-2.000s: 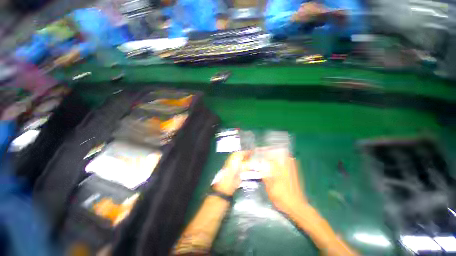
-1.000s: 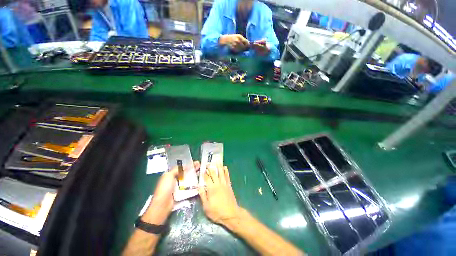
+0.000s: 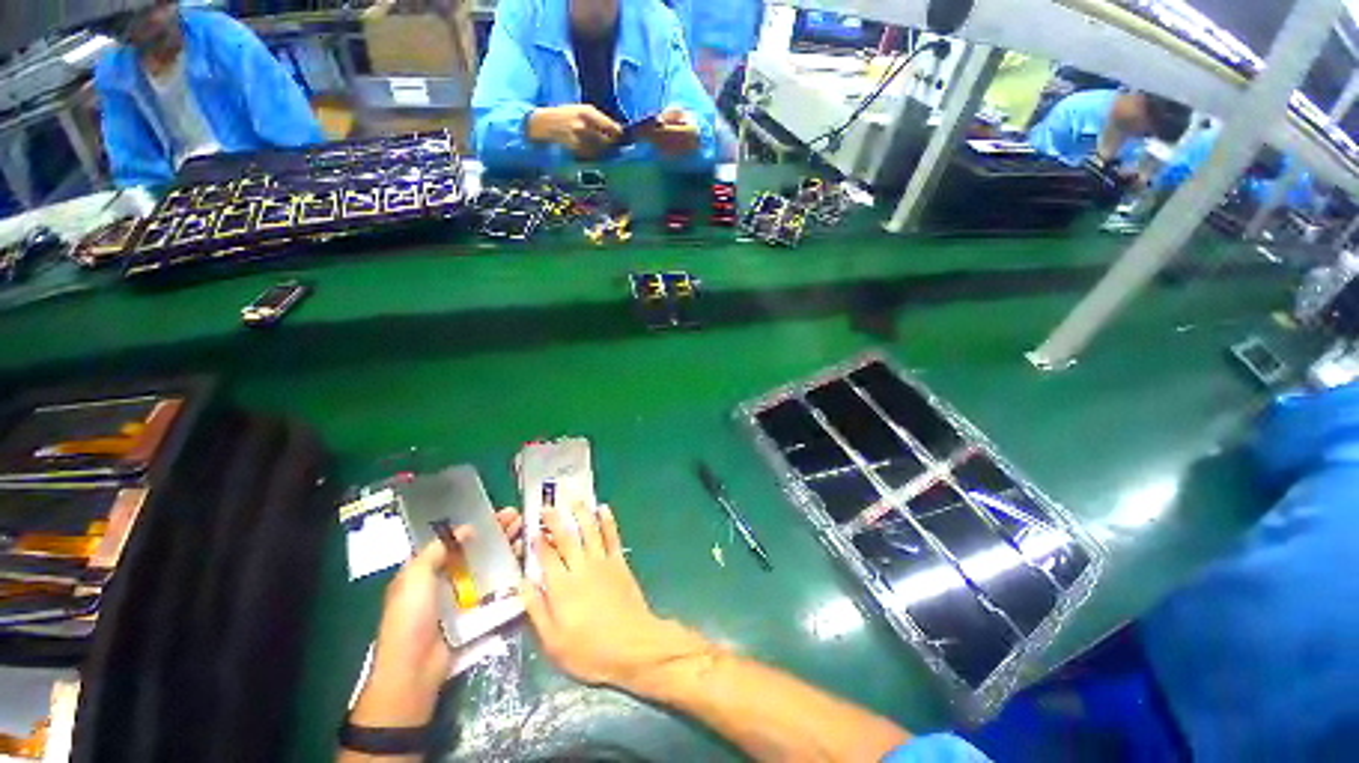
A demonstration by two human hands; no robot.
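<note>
My left hand (image 3: 413, 616) holds a silver-backed display module (image 3: 480, 564) by its left side and lower part. An orange flex cable (image 3: 458, 567) shows on the module's back. My right hand (image 3: 590, 590) lies with spread fingers over a second silver-backed display (image 3: 553, 474); its lower part is hidden under the hand. Whether the right fingers grip it or only rest on it cannot be told. The two displays are side by side, close together.
A black foam tray (image 3: 209, 552) with displays stands at left. A white label card (image 3: 374, 535) lies left of my hands. A marker pen (image 3: 735, 516) and a clear blister tray of black panels (image 3: 923, 517) lie right. A frame tray (image 3: 298, 198) and a person (image 3: 590, 90) are across the bench.
The view has turned right, so the bench things sit further left in the picture. The left display is tilted more, and more of its orange flex shows. My right hand stays over the second display.
</note>
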